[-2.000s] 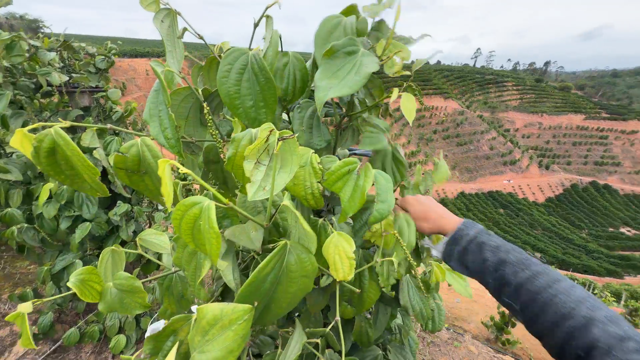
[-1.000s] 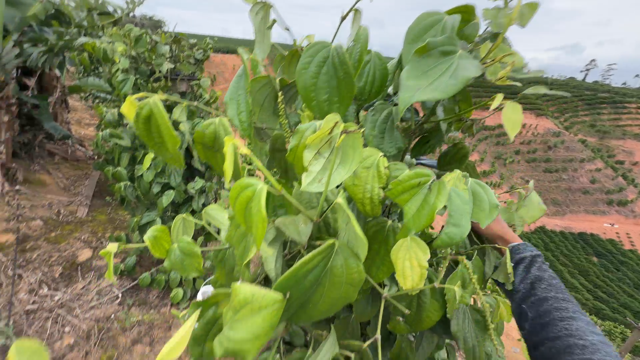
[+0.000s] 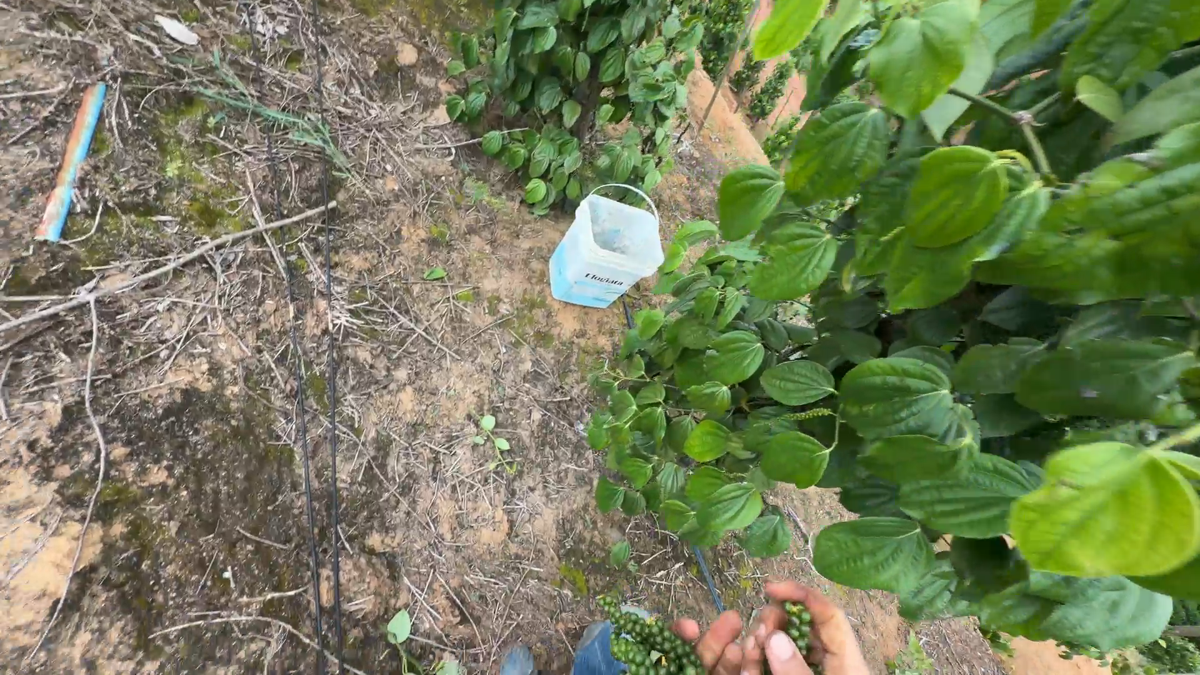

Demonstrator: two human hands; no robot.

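Note:
Green pepper spikes (image 3: 652, 645), thick with unripe berries, lie bunched at the bottom edge, against the fingers of my left hand (image 3: 717, 645), which closes on them. Touching it on the right is my right hand (image 3: 817, 626), its curled fingers and thumb around a shorter green pepper spike (image 3: 797, 622). Both palms are partly cut off by the frame. Above and to the right of the hands hangs the leafy pepper vine (image 3: 895, 398), with a thin spike (image 3: 811, 412) among its leaves.
A white and blue plastic bucket (image 3: 607, 246) with its handle up stands on the ground beside the vines. Another pepper plant (image 3: 572, 84) grows beyond it. Dark lines (image 3: 328, 375) run lengthwise at left, near dry branches (image 3: 178, 258) and a blue-and-rust strip (image 3: 71, 161). My shoes show below.
The view has swung down to the ground. My right hand has left the foliage and is now low beside my left hand, which has come into view; both hold green pepper spikes.

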